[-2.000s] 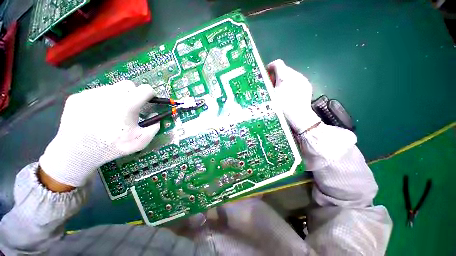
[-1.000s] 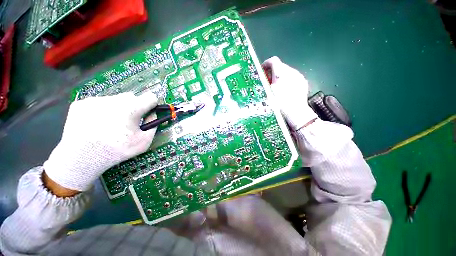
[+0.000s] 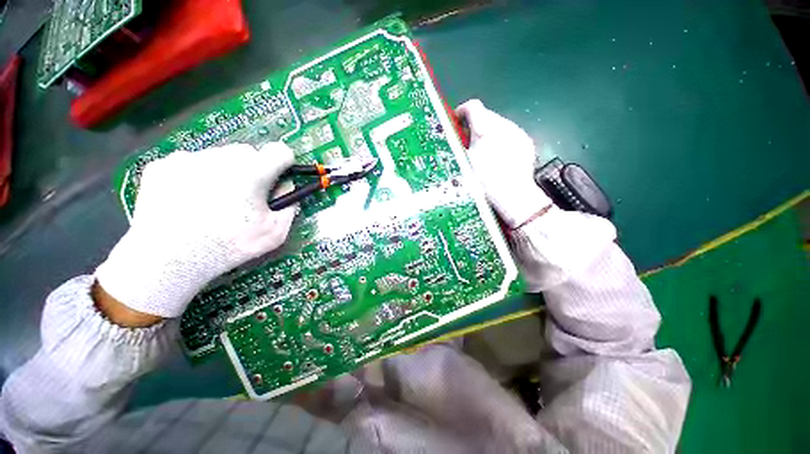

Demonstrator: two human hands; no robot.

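A large green circuit board (image 3: pixel 355 293) is held solder side up in front of me, tilted in the picture. My left hand (image 3: pixel 200 222), in a white knitted glove, holds side cutters (image 3: pixel 324 177) with black handles and orange near the pivot. The silvery jaws point right, over the upper middle of the board; whether the tips touch it I cannot tell. My right hand (image 3: pixel 506 164), in a white glove, grips the board's right edge. Its fingers are partly hidden behind the board. A thin red strip shows along that edge.
A black ribbed block (image 3: pixel 577 188) lies just right of my right wrist. Spare cutters (image 3: pixel 730 341) lie open on the lighter green mat (image 3: pixel 684 417) at right. At the upper left, another board (image 3: pixel 89 35) stands by a red carrier (image 3: pixel 164 62). Yellow tape (image 3: pixel 710 245) edges the bench.
The board and both hands have shifted slightly left in view. The cutters in my left hand have moved a little right and up over the board.
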